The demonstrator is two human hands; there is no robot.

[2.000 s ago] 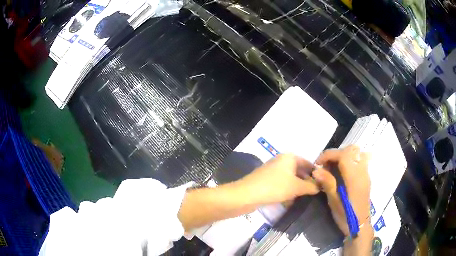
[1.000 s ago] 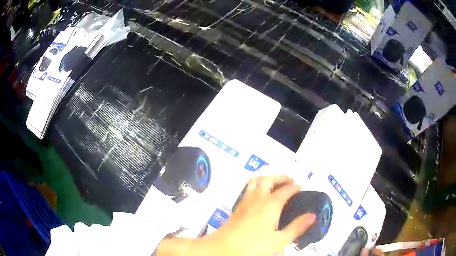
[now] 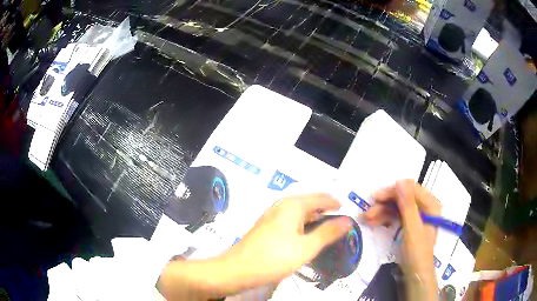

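Observation:
A flat white retail carton [image 3: 235,126] with a black round product picture lies on the bench in front of me. A second flat carton [image 3: 385,147] overlaps it on the right, under my hands. My left hand [image 3: 282,238] lies palm down over the overlap, fingers apart on the second carton. My right hand [image 3: 406,211] is at this carton's blue label strip and holds a blue pen [image 3: 441,223], whose back end points right. The pen tip is hidden by the fingers. A fanned stack of cartons [image 3: 450,191] lies to the right, partly behind my right hand.
Black scratched sheeting [image 3: 135,141] covers the bench. A stack of printed cartons with clear plastic [image 3: 56,111] lies at the far left. Printed cartons [image 3: 456,29] stand upright at the back right. An orange-and-blue box [image 3: 503,285] is at the lower right edge.
The second carton now overlaps the first further left than one second ago. My right hand has come up from the lower right edge with the blue pen. My left hand has shifted slightly left.

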